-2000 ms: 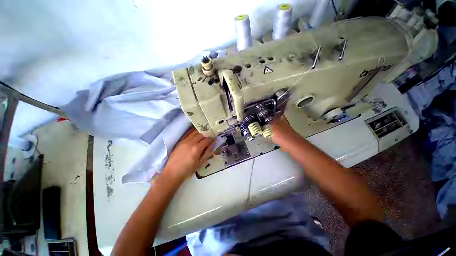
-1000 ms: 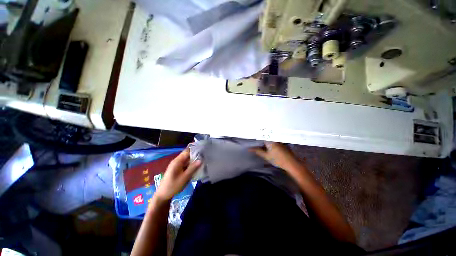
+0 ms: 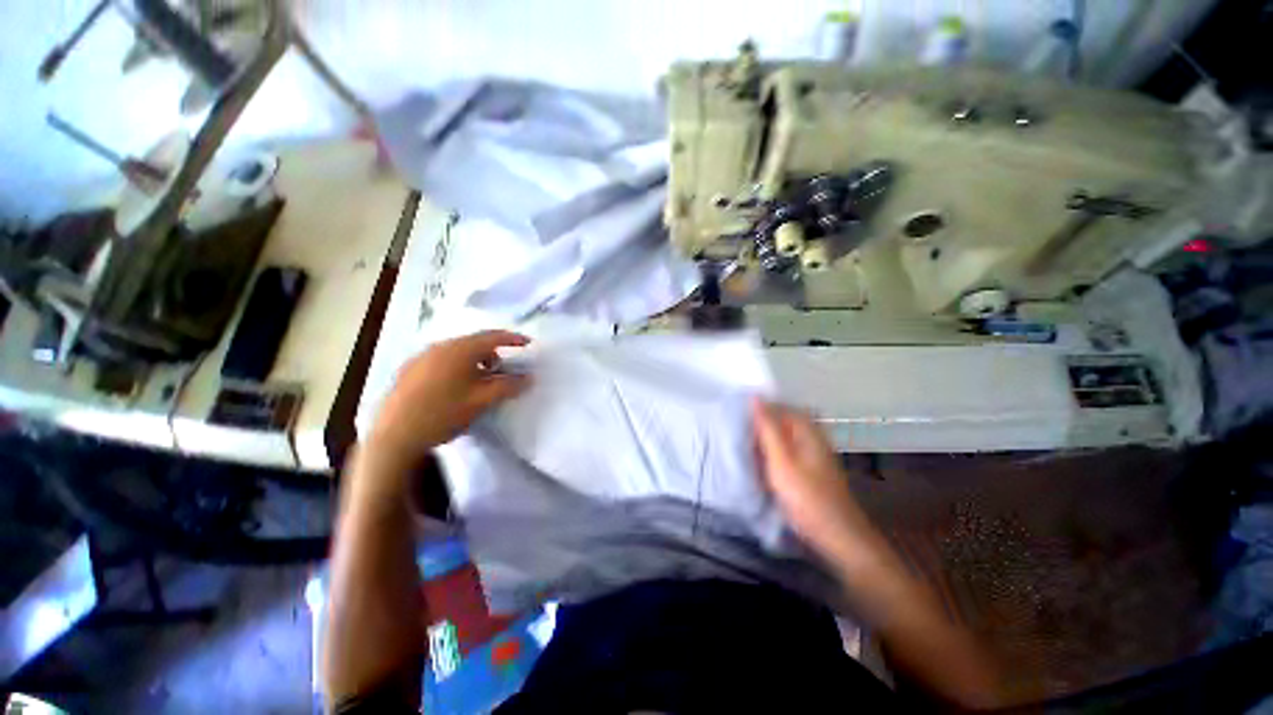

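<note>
A light grey cloth piece (image 3: 628, 433) hangs between my two hands, spread over the table's front edge and my lap, its lower part darker grey. My left hand (image 3: 454, 391) holds its upper left corner. My right hand (image 3: 796, 454), slightly blurred, holds its right edge. The cream sewing machine (image 3: 963, 182) stands behind it. The presser foot area (image 3: 712, 293) is just beyond the cloth's top edge, not touched by either hand.
More grey cloth (image 3: 586, 210) lies on the table left of the machine head. A blue crate (image 3: 482, 657) with a red-and-blue printed item is at lower left. Another machine table (image 3: 328, 252) stands at left. White thread cones (image 3: 947, 42) stand behind. Bluish cloth lies at far right.
Both hands have raised the cloth from the lap toward the table edge and spread it wider. The view has shifted, showing more of the machine than one second ago.
</note>
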